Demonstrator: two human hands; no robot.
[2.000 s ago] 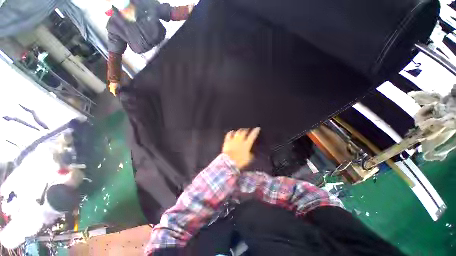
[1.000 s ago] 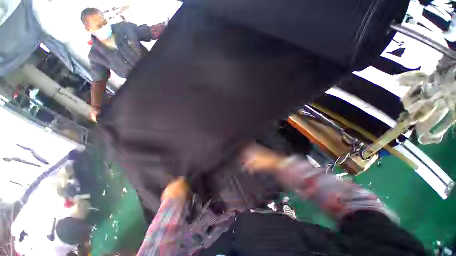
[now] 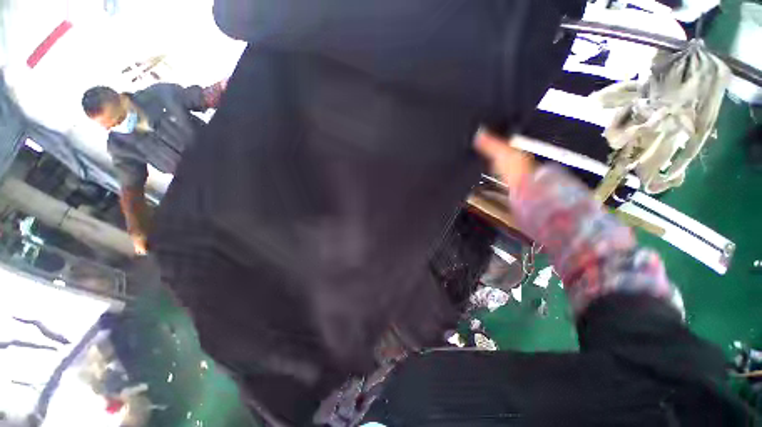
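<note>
A wide sheet of black cloth (image 3: 334,192) fills the middle of the view and hangs down toward my body in soft folds. The dark fabric roll (image 3: 376,42) lies across the top of the view. My right hand (image 3: 504,158) is blurred at the cloth's right edge, just below the roll, with the arm stretched out; whether its fingers grip the edge cannot be told. My left hand does not show; only a bit of plaid sleeve shows low beside the cloth.
A person (image 3: 159,133) in a mask stands at the left side of the cloth, one hand low by its edge. Hanging cream cloth strips (image 3: 668,117) and a metal bar (image 3: 618,35) are at upper right. White strips (image 3: 685,229) stick out over the green floor. Scraps lie below.
My right hand has moved up and forward along the cloth's right edge. My left hand has gone out of sight. The view has shifted, and the cloth hangs closer to me.
</note>
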